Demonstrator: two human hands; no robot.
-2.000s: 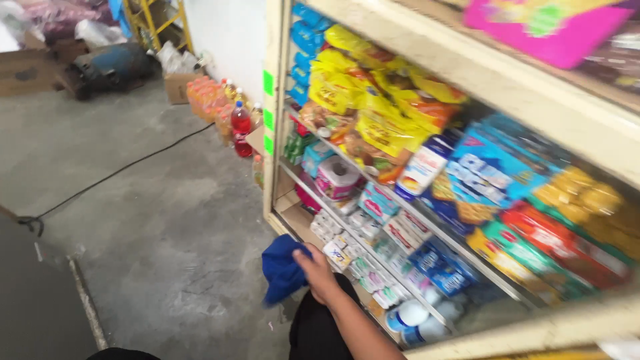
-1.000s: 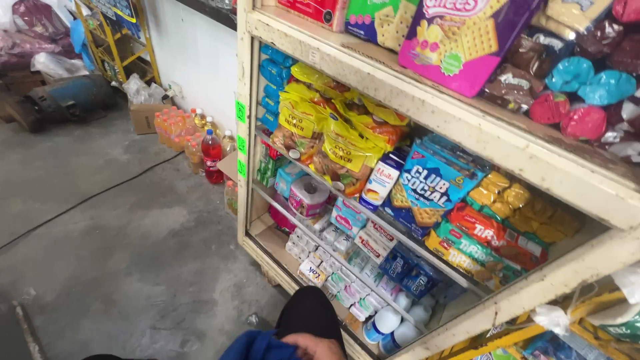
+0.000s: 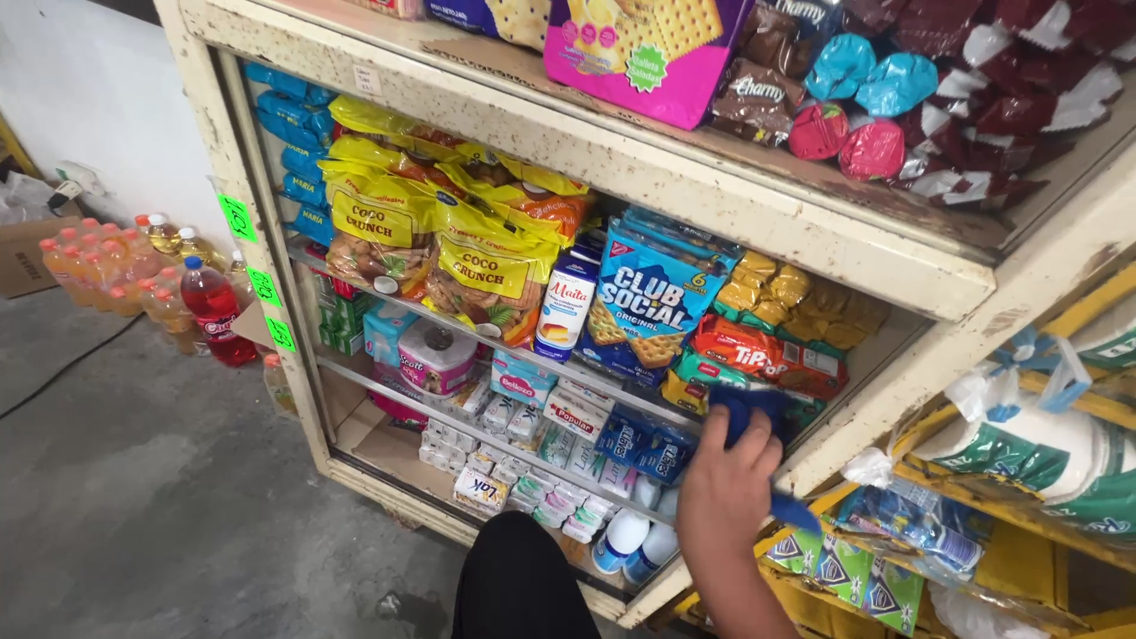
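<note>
My right hand (image 3: 732, 475) grips a bunched blue cloth (image 3: 753, 415) at the lower right of the display cabinet's front. The cloth covers part of the glass in front of the green and red snack packets (image 3: 768, 355), and a loose end hangs below the hand. Left of it, behind the glass, stand a blue Club Social cracker pack (image 3: 652, 293), a Maita carton (image 3: 566, 306) and yellow Coco Crunch bags (image 3: 493, 266). Soap packs and toilet paper (image 3: 437, 355) lie on the shelf below. My left hand is out of view.
The cabinet's worn cream frame (image 3: 586, 169) bears green price tags (image 3: 264, 286) on its left post. Soda bottles (image 3: 213, 311) and a cardboard box (image 3: 31, 257) stand on the floor at left. A yellow rack (image 3: 1012, 577) with paper rolls is close on the right. My knee (image 3: 524, 577) is near the cabinet's base.
The hand with the blue cloth has moved from the bottom edge of the view up to the glass at the cabinet's lower right. The view has come closer to the cabinet.
</note>
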